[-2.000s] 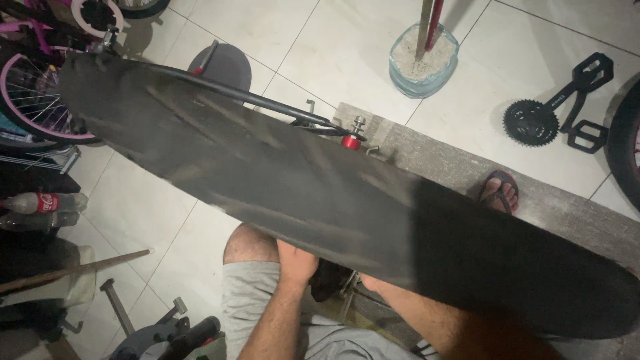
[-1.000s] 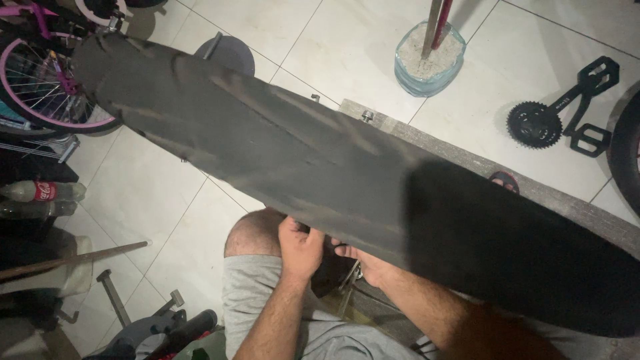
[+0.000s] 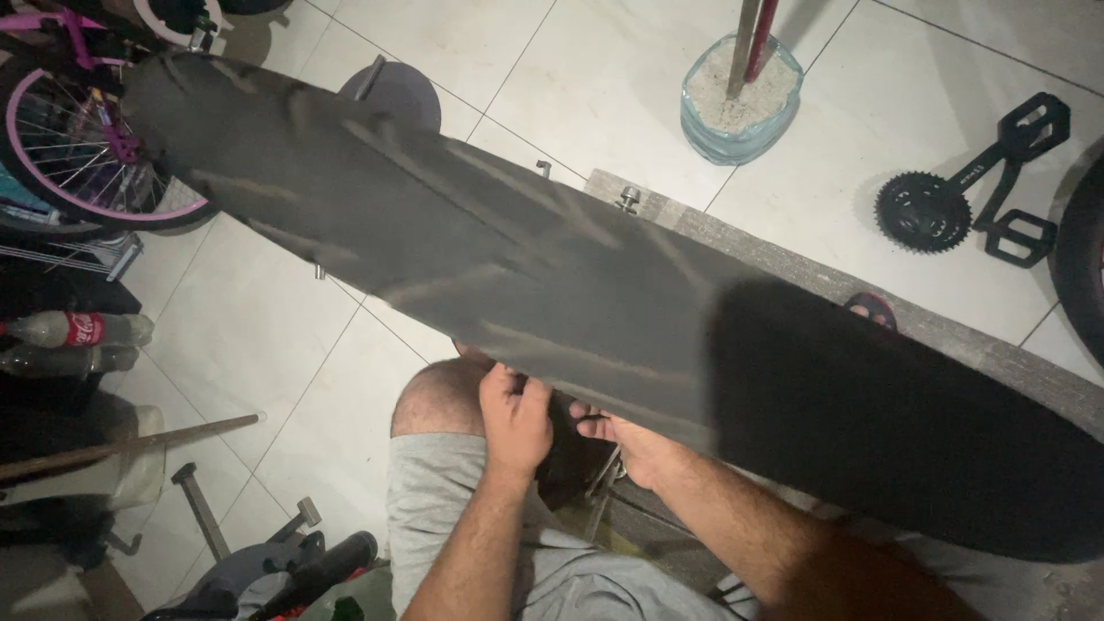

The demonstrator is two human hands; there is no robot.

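Observation:
A long dark board with rounded ends (image 3: 483,250) stretches diagonally across the view, its surface marked by pale streaks and its right part in black shadow. At its lower edge is my left hand (image 3: 516,423), back upward, with thumb and fingers bent near the rim; what lies between them is hidden. My right hand (image 3: 636,442) is just right of it, palm partly turned up and fingers curled under the edge; its hold is unclear. Thin metal pieces (image 3: 606,473) show below the right hand. Metal fittings (image 3: 630,199) stick out past the board's upper edge.
A bag of pale granular material (image 3: 742,103) holds upright poles. A bicycle crankset with pedals (image 3: 925,211) lies on the tiles, beside a tire (image 3: 1082,259). Left are a pink-rimmed bicycle wheel (image 3: 90,147), plastic bottles (image 3: 82,329) and a wooden stick (image 3: 172,434). A sandalled foot (image 3: 871,310) shows past the board.
Two seconds ago a black rod and a red part showed along the board's upper edge; the board now covers them and more of the sandalled foot. More of my right hand's fingers shows.

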